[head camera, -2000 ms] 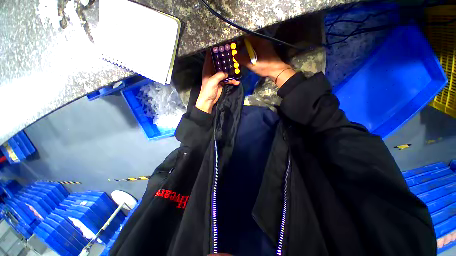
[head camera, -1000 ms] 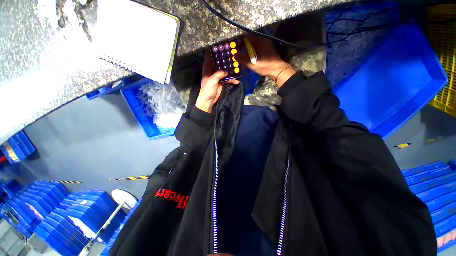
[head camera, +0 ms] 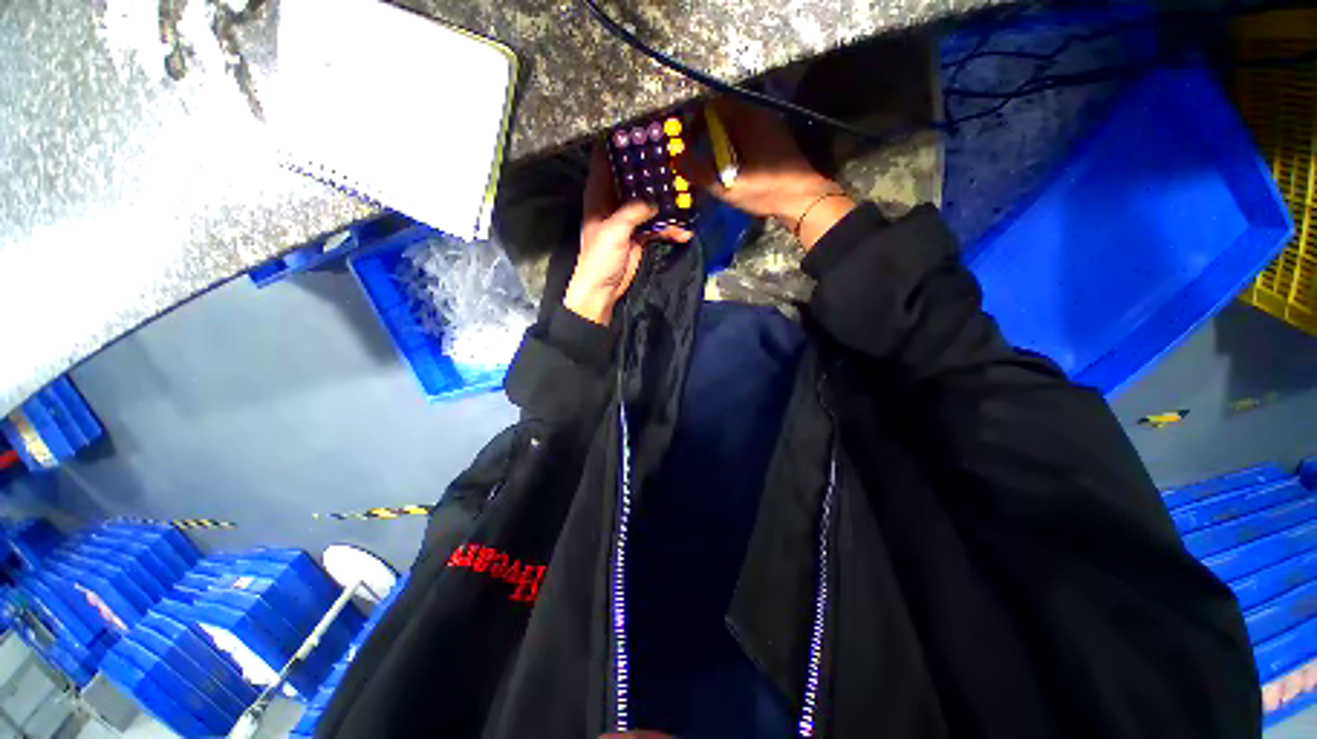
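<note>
The smartphone [head camera: 649, 171] shows a lit calculator screen with a yellow key column, just below the bench edge. My left hand [head camera: 607, 260] holds it from the left and below, with the thumb at its lower part. My right hand [head camera: 773, 176] is at the phone's right side and holds a yellow pen [head camera: 724, 145] with a white end. Its fingertips are partly hidden behind the phone and in shadow. The open spiral notepad [head camera: 397, 108] lies on the bench at the left, its visible page blank.
A black cord [head camera: 693, 75] runs along the speckled benchtop [head camera: 809, 32]. A blue bin with white scraps [head camera: 459, 296] stands below the bench edge. A large blue crate [head camera: 1127, 231] and a yellow crate [head camera: 1285, 188] are at the right. Stacked blue crates [head camera: 275, 614] stand on the floor.
The phone and both hands stay nearly in place. The pen in my right hand has tilted and shifted slightly to the left.
</note>
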